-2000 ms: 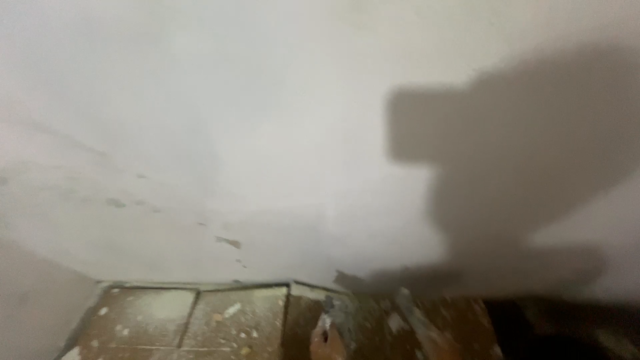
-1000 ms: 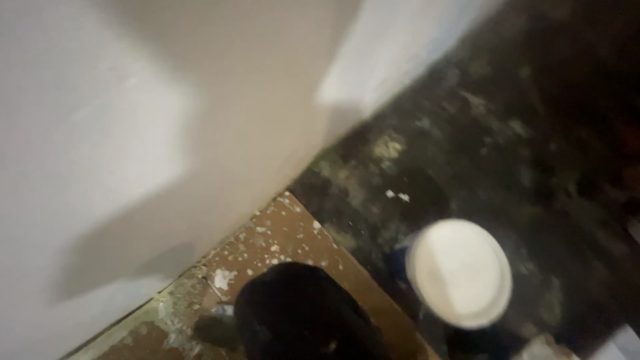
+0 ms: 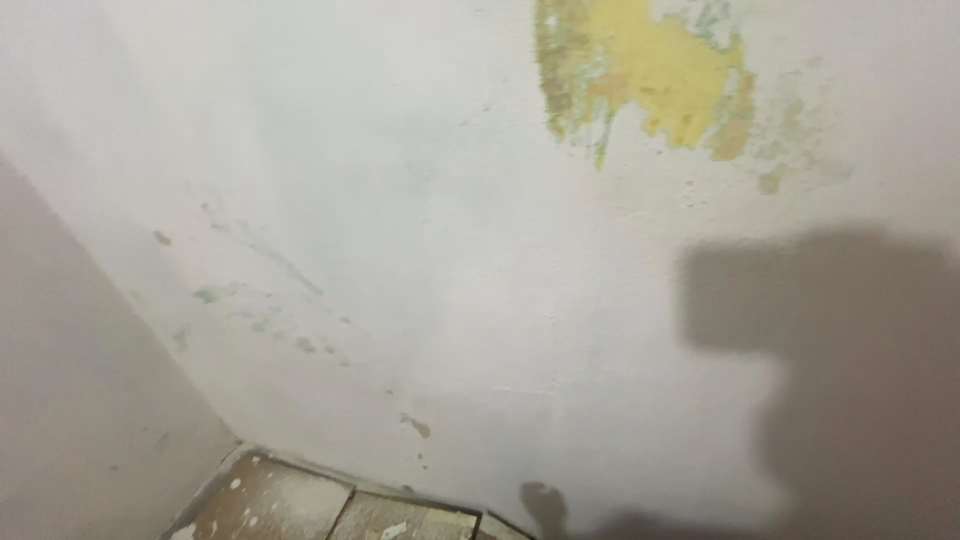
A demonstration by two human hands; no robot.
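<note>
Neither my left hand nor my right hand shows in the current head view, so what they hold is hidden. A white plastered wall (image 3: 480, 285) fills most of the view. Near its top is a rough yellow patch (image 3: 660, 67) with green and orange edges. Small green and brown marks (image 3: 304, 343) run across the lower left of the wall. A large dark shadow (image 3: 847, 360) falls on the right side, and a smaller shadow (image 3: 546, 502) lies low on the wall.
At the left, a greyish side wall (image 3: 75, 360) meets the white wall in a corner. Brown floor tiles (image 3: 281, 487) spattered with pale material lie along the foot of the wall.
The view has swung from the floor to the wall; the white-topped bucket and dark rounded thing seen a second ago are out of view. A hand visible low in the oldest frame is also out of view.
</note>
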